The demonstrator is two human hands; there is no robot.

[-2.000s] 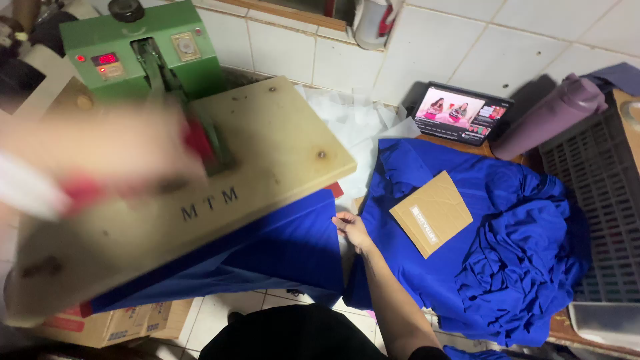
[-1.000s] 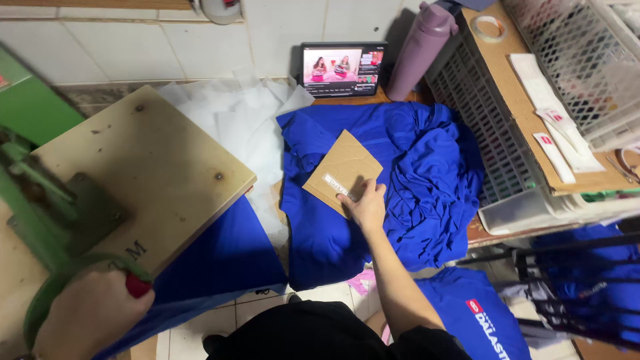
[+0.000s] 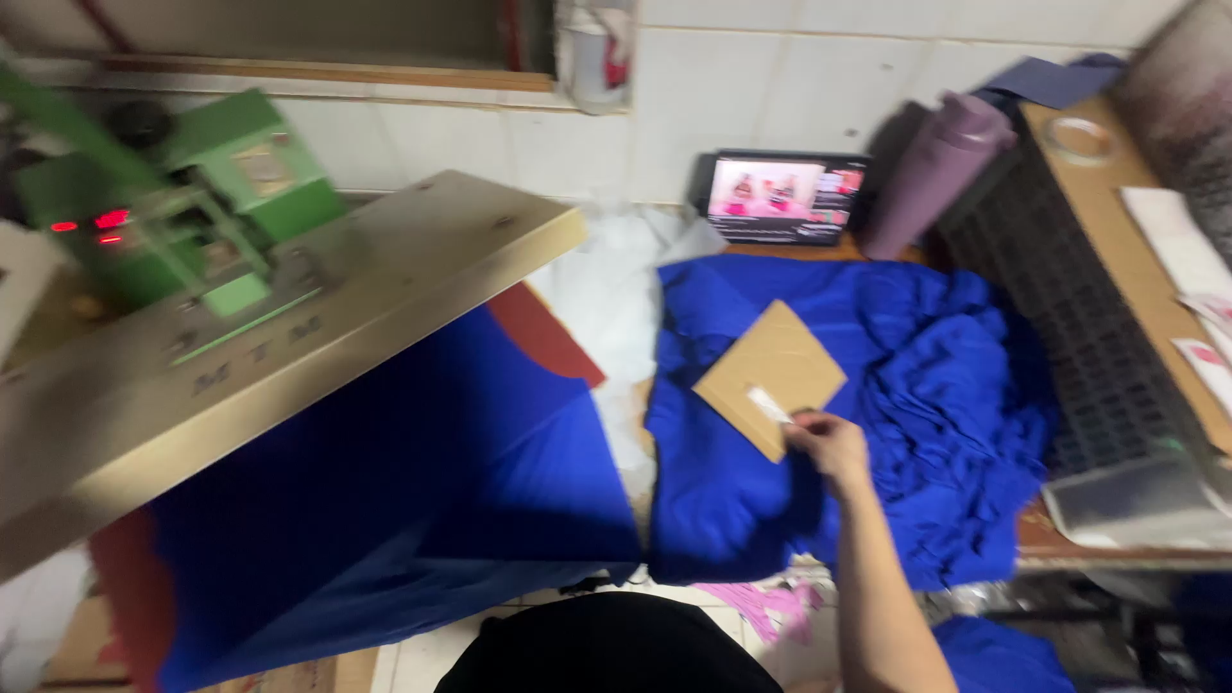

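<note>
My right hand (image 3: 826, 445) pinches a small white printed strip (image 3: 768, 404) at the lower right edge of a tan cardboard square (image 3: 789, 361). That card lies on a pile of blue fabric (image 3: 943, 385). To the left, the upper plate (image 3: 318, 318) of a green heat press (image 3: 255, 173) is raised and tilted. Blue fabric (image 3: 481, 433) is spread beneath it over a reddish-brown pad (image 3: 549, 337). Red lit digits glow on the press. My left hand is outside the view.
A tablet (image 3: 784, 197) leans on the tiled wall beside a purple bottle (image 3: 938, 173). White sheets (image 3: 621, 289) lie between press and pile. At right stand a dark plastic crate (image 3: 1068, 289) and a cardboard top (image 3: 1136, 221) holding a tape roll (image 3: 1080, 141).
The press plate has risen from over the blue fabric, and my left hand has left its handle and the view. My right hand has shifted from the card's middle to its lower edge, pinching a strip.
</note>
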